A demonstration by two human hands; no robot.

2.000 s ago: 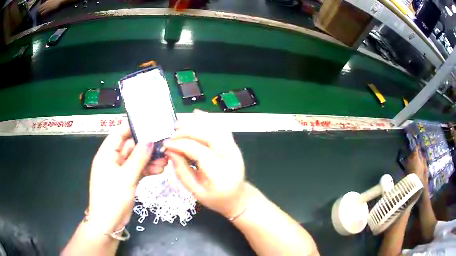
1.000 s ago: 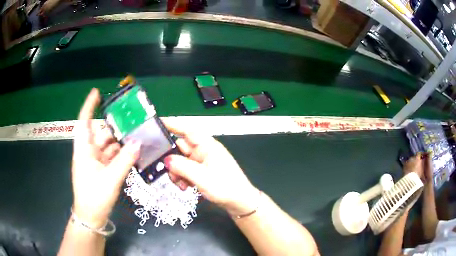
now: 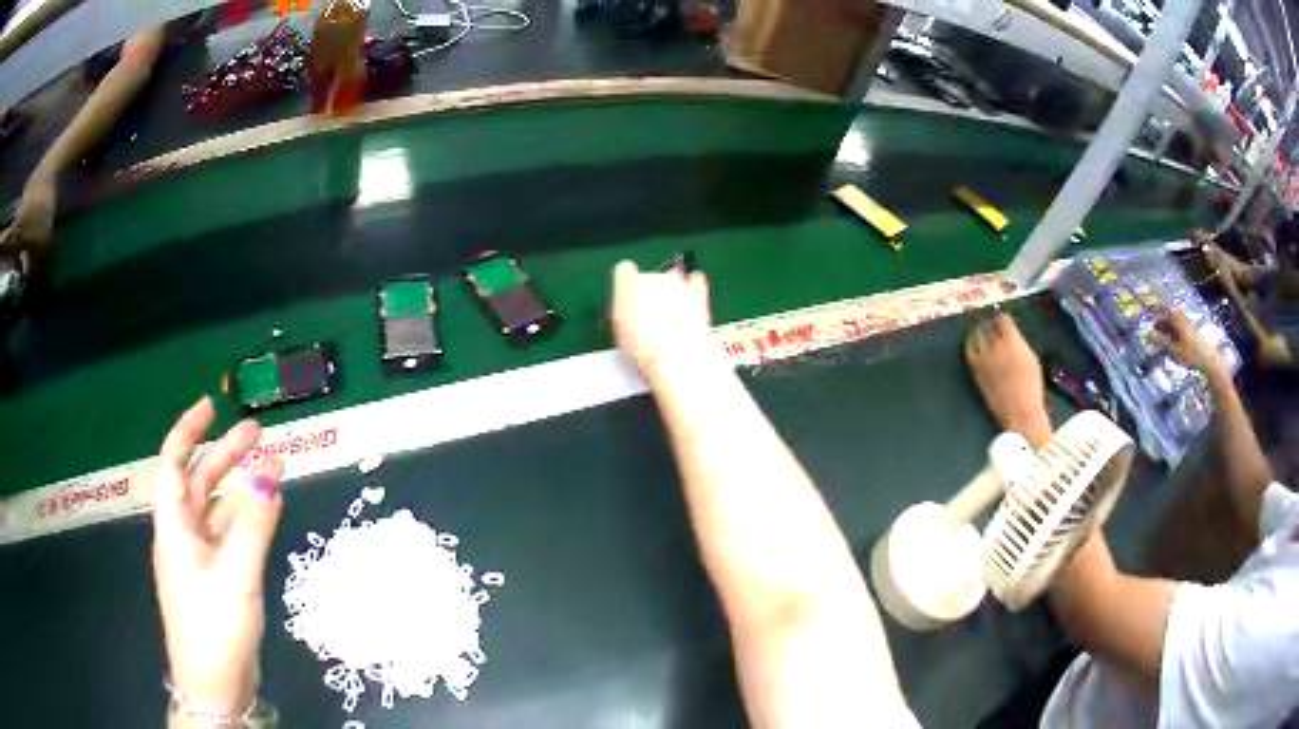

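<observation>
My right hand (image 3: pixel 661 316) reaches over the white rail onto the belt and is on a handset (image 3: pixel 681 265), of which only a dark edge shows; the rest is hidden by the hand. My left hand (image 3: pixel 221 548) is raised over the bench mat at the left, fingers apart, holding nothing. The loose pile of small white parts (image 3: pixel 388 604) lies on the dark mat between my arms. Other half-built handsets lie on the belt: one lying sideways (image 3: pixel 285 378), one upright (image 3: pixel 410 322) and one tilted (image 3: pixel 509 296), with green boards and grey lower areas.
The white rail (image 3: pixel 470 405) separates mat and green belt (image 3: pixel 570 185). Yellow-backed pieces (image 3: pixel 870 214) lie on the belt at right. A cream fan (image 3: pixel 926 565) stands right of my right arm. A neighbouring worker's hands are by a bluish plastic tray (image 3: pixel 1140 342). A grey post (image 3: pixel 1104 157) rises nearby.
The handset is gone from my left hand, which has opened and moved left. My right hand has reached out to the belt. The view has turned right.
</observation>
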